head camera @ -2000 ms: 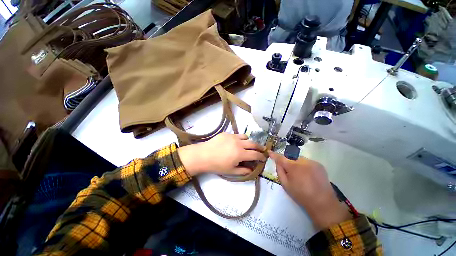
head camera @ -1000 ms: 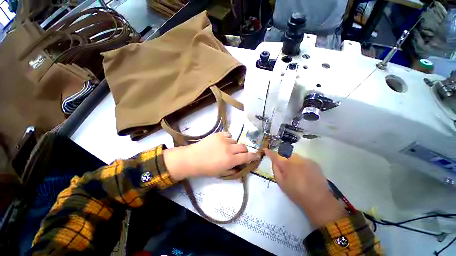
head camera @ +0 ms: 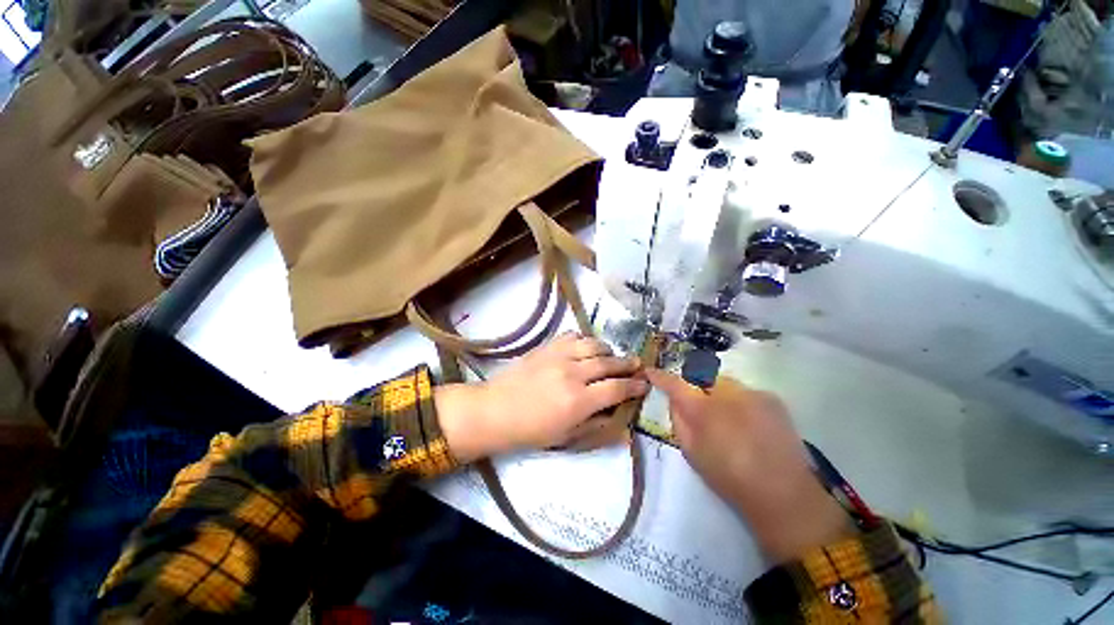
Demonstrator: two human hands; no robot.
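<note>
A tan-brown tote bag body point(head camera: 415, 195) lies on the white table left of the sewing machine, its opening towards the machine. Its narrow strap point(head camera: 638, 488) loops out over the table and runs under my hands to the presser foot area point(head camera: 654, 336). My left hand point(head camera: 550, 393) lies on the strap just left of the foot, fingers bent over it. My right hand point(head camera: 729, 446) pinches the strap close to the foot with its fingertips. The needle tip is too small to make out.
The white sewing machine point(head camera: 880, 256) fills the right side. Snips with red handles point(head camera: 851, 498) lie beside my right wrist. A brown heap of bags point(head camera: 73, 244) and a strap bundle point(head camera: 263, 73) are at the left. A person in grey point(head camera: 764, 43) is behind the machine.
The low strap loop has swung slightly right and down since a second ago. My left hand has shifted slightly right. Both hands remain at the presser foot.
</note>
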